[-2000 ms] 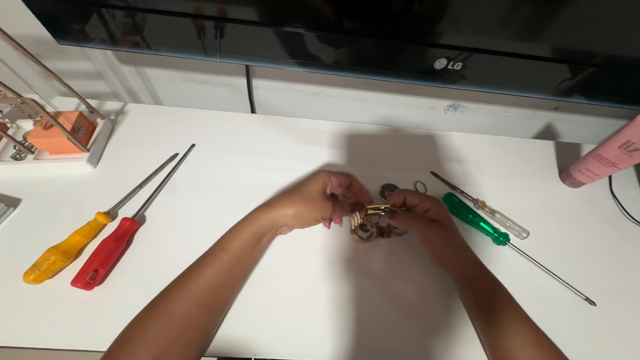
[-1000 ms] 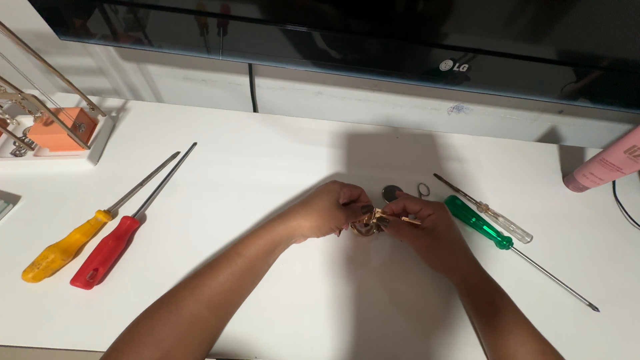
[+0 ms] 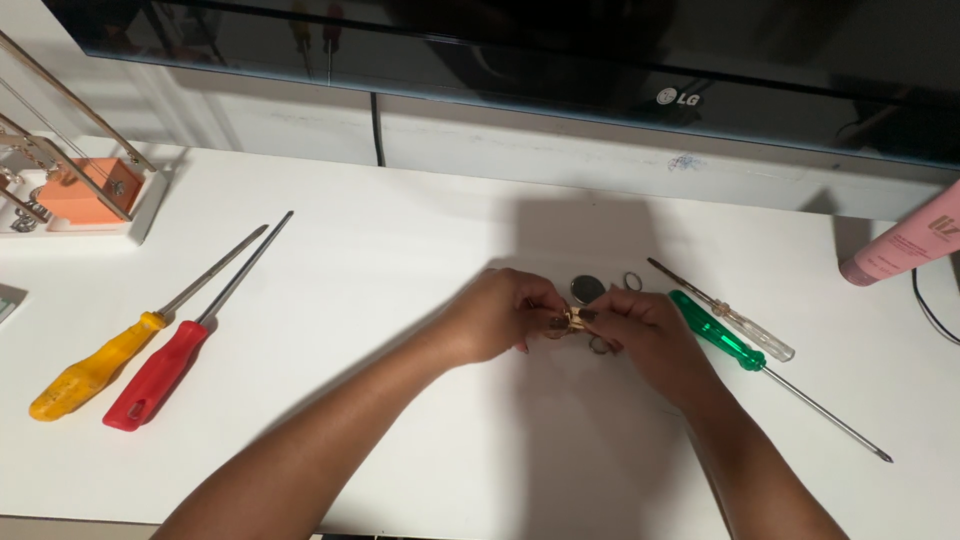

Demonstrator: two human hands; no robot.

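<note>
Between the fingertips of my left hand (image 3: 517, 311) and my right hand (image 3: 637, 322) is a small gold-coloured metal piece (image 3: 576, 319), perhaps part of a watch or bracelet; the fingers cover most of it. A round dark disc (image 3: 587, 289) lies just beyond the fingers, with a thin metal ring (image 3: 633, 281) to its right. Another small ring-shaped part (image 3: 599, 345) shows under my right fingers. Right of my right hand lie a green-handled screwdriver (image 3: 716, 330) and a screwdriver with a clear handle (image 3: 754, 330). Yellow-handled (image 3: 97, 367) and red-handled (image 3: 157, 375) screwdrivers lie at the left.
An LG screen (image 3: 525, 75) spans the back above the white table (image 3: 337, 465). At the back left stands a jewellery stand (image 3: 142, 217) with an orange box (image 3: 94, 191). A pink tube (image 3: 907, 236) stands at the right, near a black cable (image 3: 934, 315).
Both hands stay close together while their fingers shift around the gold-coloured piece. More of it showed two seconds ago than now. The screwdrivers have not moved.
</note>
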